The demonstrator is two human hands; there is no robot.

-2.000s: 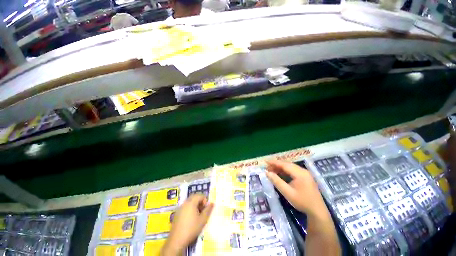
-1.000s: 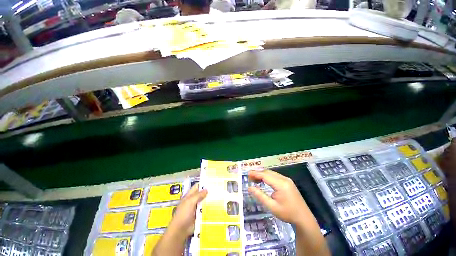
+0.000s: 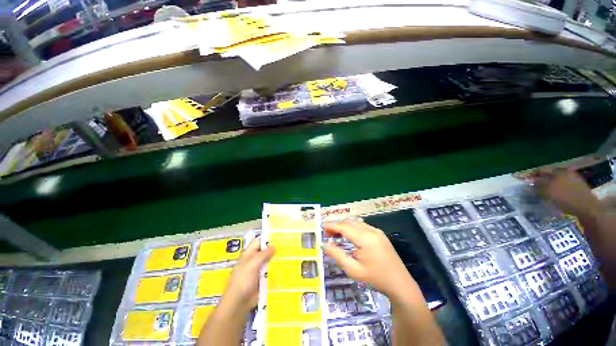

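Observation:
My left hand (image 3: 244, 282) holds the left edge of a long backing sheet (image 3: 269, 218) with several yellow stickers (image 3: 287, 274) in a column. The sheet is upright in view above the working tray. Its top end looks paler, with a dark patch at the right. My right hand (image 3: 368, 258) is at the sheet's upper right edge, thumb and index finger apart; no sticker shows in it. The clear working tray (image 3: 189, 268) has yellow-covered parts (image 3: 159, 288) at left. Parts without yellow (image 3: 350, 299) show at its right, partly hidden by the sheet and my hands.
A second tray (image 3: 442, 238) of uncovered parts lies right, with another person's blurred hand (image 3: 567, 192) over its far corner. A tray (image 3: 50, 297) lies far left. A dark slab (image 3: 412, 267) lies between trays. Beyond are the green belt (image 3: 290, 165) and a shelf (image 3: 405, 44) with yellow sheets.
The sheet has shifted slightly left and up, and its top end looks paler. My right hand stays beside it. Another person's hand has come in over the right tray.

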